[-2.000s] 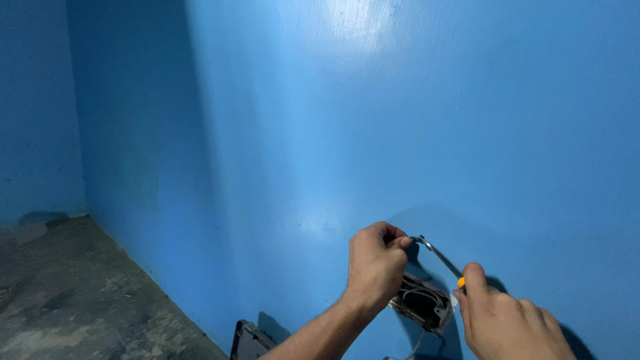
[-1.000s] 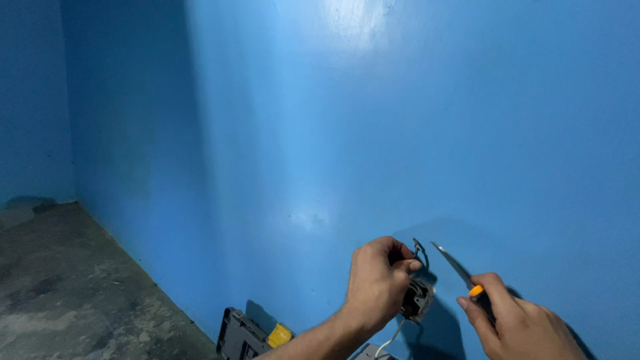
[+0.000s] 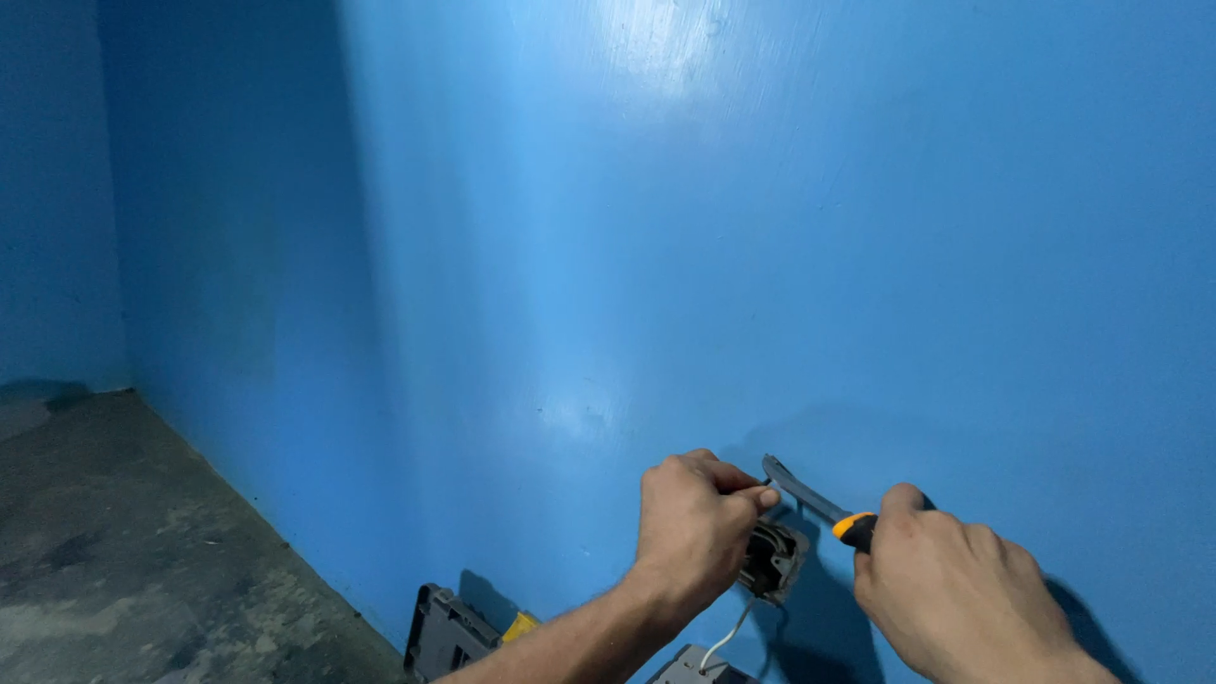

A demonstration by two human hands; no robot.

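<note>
My left hand [image 3: 698, 527] pinches a dark wire between thumb and fingertips, just above an open electrical wall box [image 3: 772, 560] set in the blue wall. My right hand [image 3: 959, 579] grips the black and orange handle of a hand tool with a curved grey metal head [image 3: 803, 489]; its exact type is unclear. The tool's tip is beside my left fingertips, at the wire. Out of the box's lower edge comes a white wire [image 3: 730, 638], which runs down to a grey electrical fitting [image 3: 698, 668] at the bottom edge of the view.
A dark grey plastic case [image 3: 451, 632] stands against the wall at lower left, with a yellow object [image 3: 520, 626] beside it, partly behind my left forearm. The bare concrete floor [image 3: 171, 560] meets the blue wall [image 3: 570, 285] at the left.
The tool in my right hand was at the wire, then apart from it, and is back beside my left fingertips. More of the white wire and the grey fitting shows now.
</note>
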